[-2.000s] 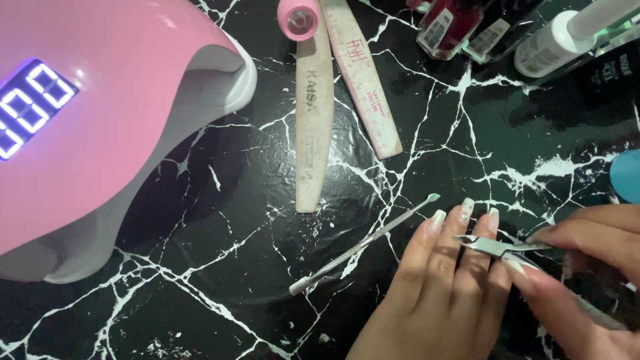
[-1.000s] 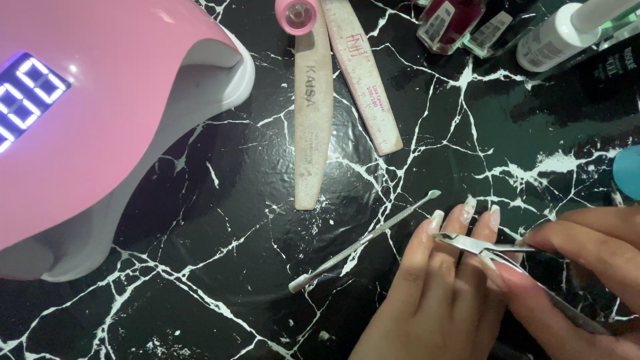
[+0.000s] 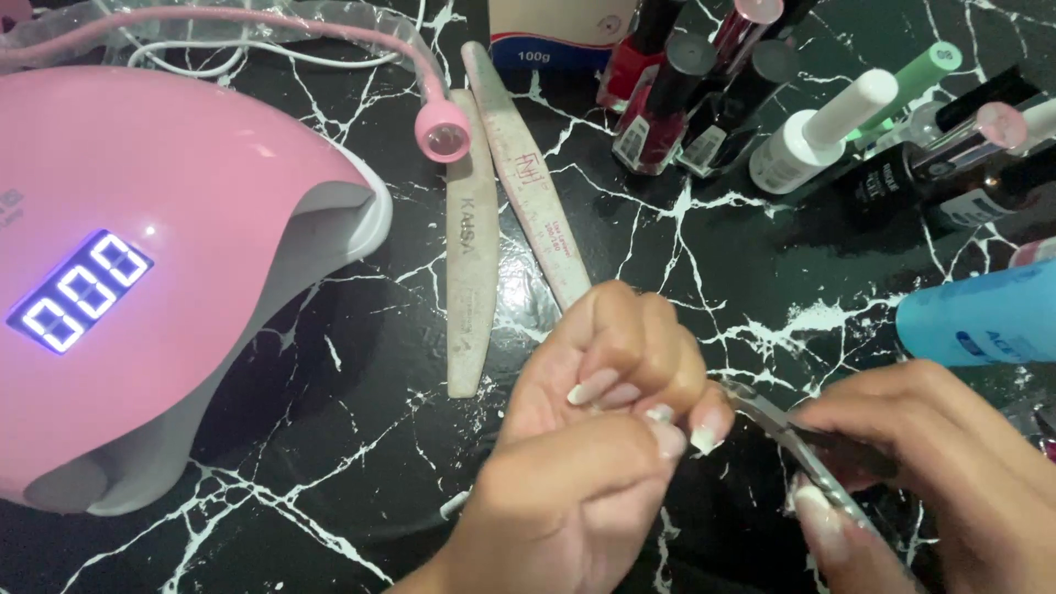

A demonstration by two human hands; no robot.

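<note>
My left hand (image 3: 594,429) is turned palm up with its fingers curled in toward the palm and its thumb across them. It holds nothing that I can see. In my right hand (image 3: 916,462) is a metal cuticle nipper (image 3: 784,433), its jaws beside the outermost curled finger of my left hand. Light polish shows on the nails of both hands. Beyond my left hand lie two worn nail files, one straight up and down (image 3: 472,272) and one slanted (image 3: 536,198). The end of a thin rod (image 3: 455,504) shows by my left wrist; my arm hides the rest.
A pink nail lamp (image 3: 190,165) with a lit display fills the left side. A pink flexible-neck light (image 3: 443,130) reaches over the files. Nail polish bottles (image 3: 656,115), a white bottle (image 3: 796,153) and a box (image 3: 561,37) stand at the back. A blue bottle (image 3: 973,318) lies at the right.
My left hand has gone from palm down with fingers extended to palm up with fingers curled. The nipper has moved from its middle fingers to the outermost one. The rod is now mostly hidden.
</note>
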